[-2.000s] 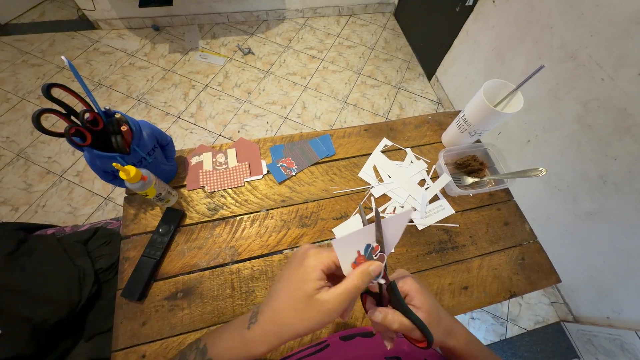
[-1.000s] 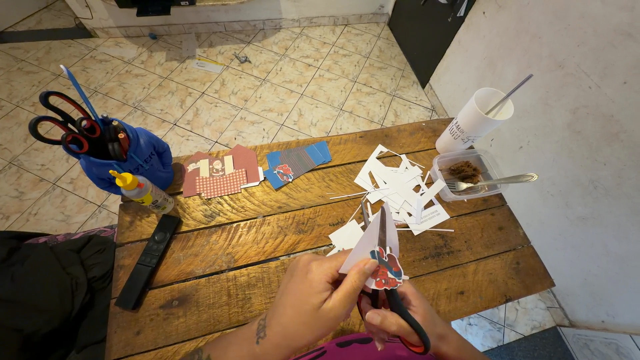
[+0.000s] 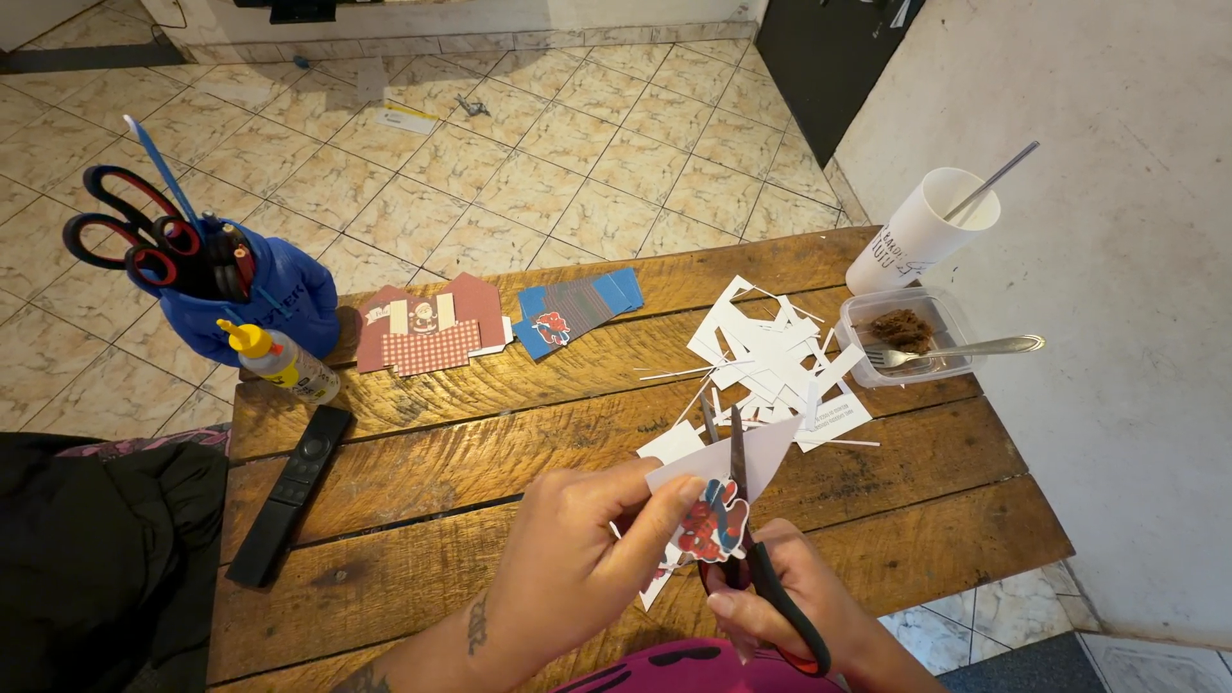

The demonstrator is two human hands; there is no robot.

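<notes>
Between its thumb and fingers, my left hand [image 3: 587, 549] pinches a paper cutout [image 3: 710, 522] printed with a red and blue Spider-Man figure, with white paper still joined around it. My right hand [image 3: 794, 602] is in the handles of black and red scissors [image 3: 770, 587]. Their blades are parted and point away from me, with the paper between them. Just beyond the blades lies a pile of white paper scraps [image 3: 770, 356]. Farther left are blue and grey paper pieces [image 3: 587, 306] with a Spider-Man figure, and red Christmas paper pieces [image 3: 433, 332].
At the left stand a blue hoodie-shaped holder [image 3: 260, 289] with scissors and pencils, and a glue bottle [image 3: 289, 366]. A black remote control [image 3: 294, 491] lies nearer. At the right are a white cup [image 3: 914, 236] with a straw and a plastic container [image 3: 948, 371] with brown food and a fork.
The paper in my left hand has turned against the scissors, and the printed figure now faces up beside the blades. Both hands keep their hold.
</notes>
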